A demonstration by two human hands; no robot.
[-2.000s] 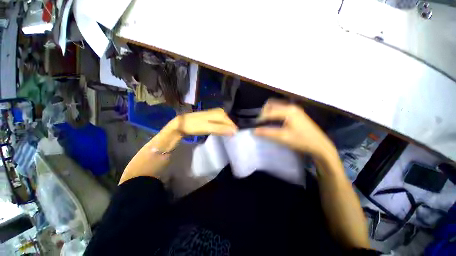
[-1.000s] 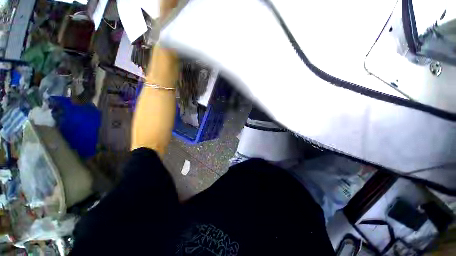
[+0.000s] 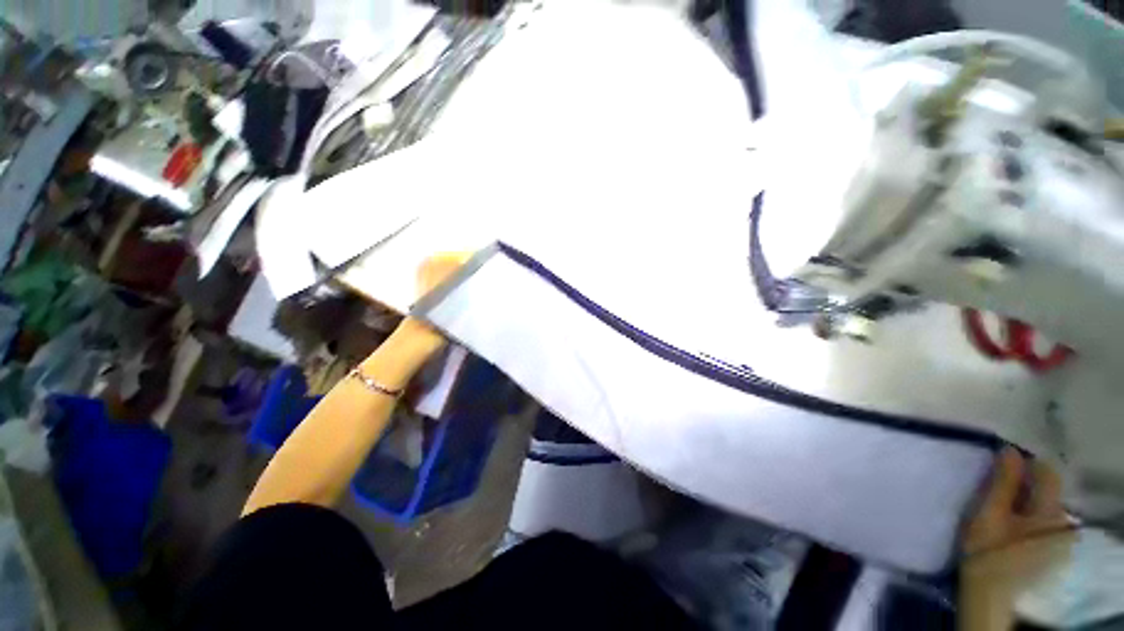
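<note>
A long pale panel [image 3: 690, 431] with a dark band [image 3: 666, 349] along its upper edge lies across the table front, its lower edge hanging over the table edge. My left hand [image 3: 441, 274] is at the panel's left end, its fingers partly hidden by the panel. My right hand [image 3: 1018, 503] grips the panel's right end. The white sewing machine head [image 3: 974, 210] stands behind at the right. Its small metal needle-area parts [image 3: 838, 308] are above the panel, not touching it. A loose dark tape [image 3: 761, 253] runs down to them.
Red scissor loops [image 3: 1017, 341] lie on the machine bed at right. White strips [image 3: 339, 210] are piled at the table's left. A blue crate [image 3: 419, 481] with scraps stands below the table. Cluttered fabric and bags fill the far left.
The view has shifted, and the machine head and scissors now show. My right hand has come into view on the panel's right end. The panel's left end now shows beside my left hand.
</note>
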